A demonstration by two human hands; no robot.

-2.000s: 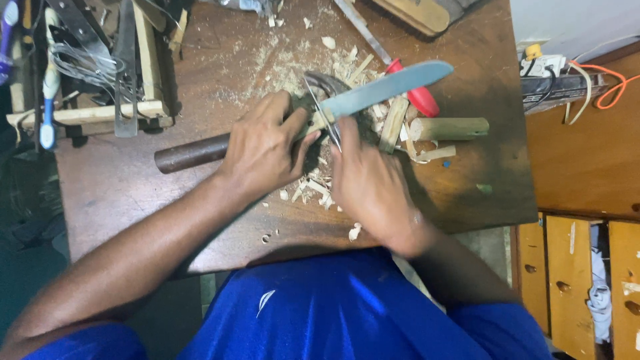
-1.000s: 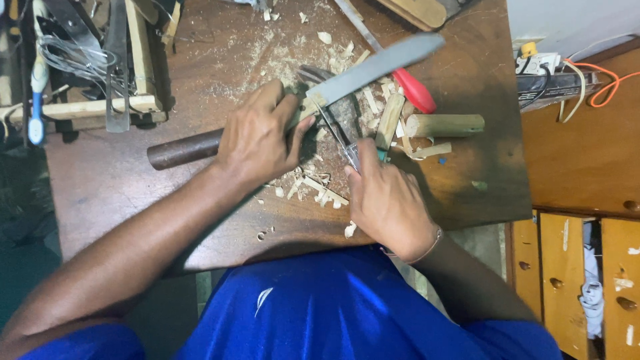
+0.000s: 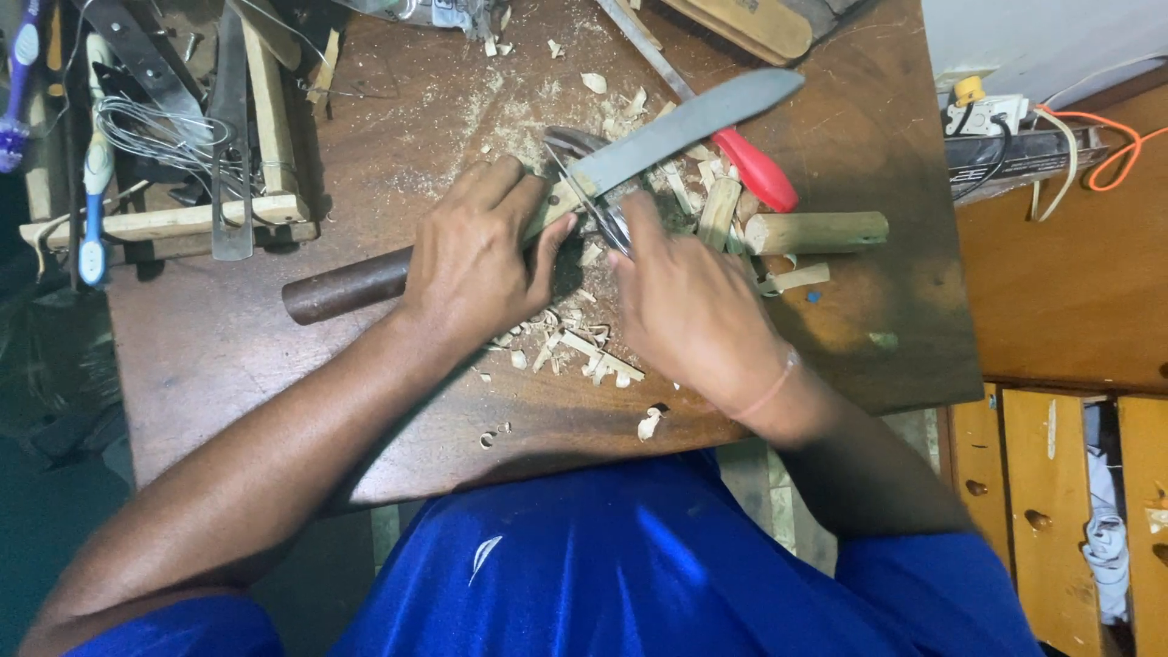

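Observation:
My left hand (image 3: 479, 246) is closed around the pale wooden handle (image 3: 558, 203) of a large knife, whose broad grey blade (image 3: 689, 128) points up and right. A dark brown cylindrical bar (image 3: 347, 285) runs under the same hand. My right hand (image 3: 689, 315) grips a small metal tool (image 3: 610, 226); its thin blade lies across the knife handle close to my left fingers. The tool's exact kind is unclear, as my fingers cover part of it. Beneath the crossing, a dark curved object (image 3: 575, 139) is partly hidden.
Pale wood shavings (image 3: 593, 358) lie around my hands on the wooden table (image 3: 219, 365). A red-handled tool (image 3: 756, 172) and a short wooden cylinder (image 3: 817, 233) are at right. A wooden tray (image 3: 173, 222) at left holds wire, toothbrushes and metal tools. A power strip (image 3: 985, 119) sits beyond the table.
My right hand and the small tool have shifted back and forth across the knife handle, now a little farther up than one second ago. My left hand keeps its hold.

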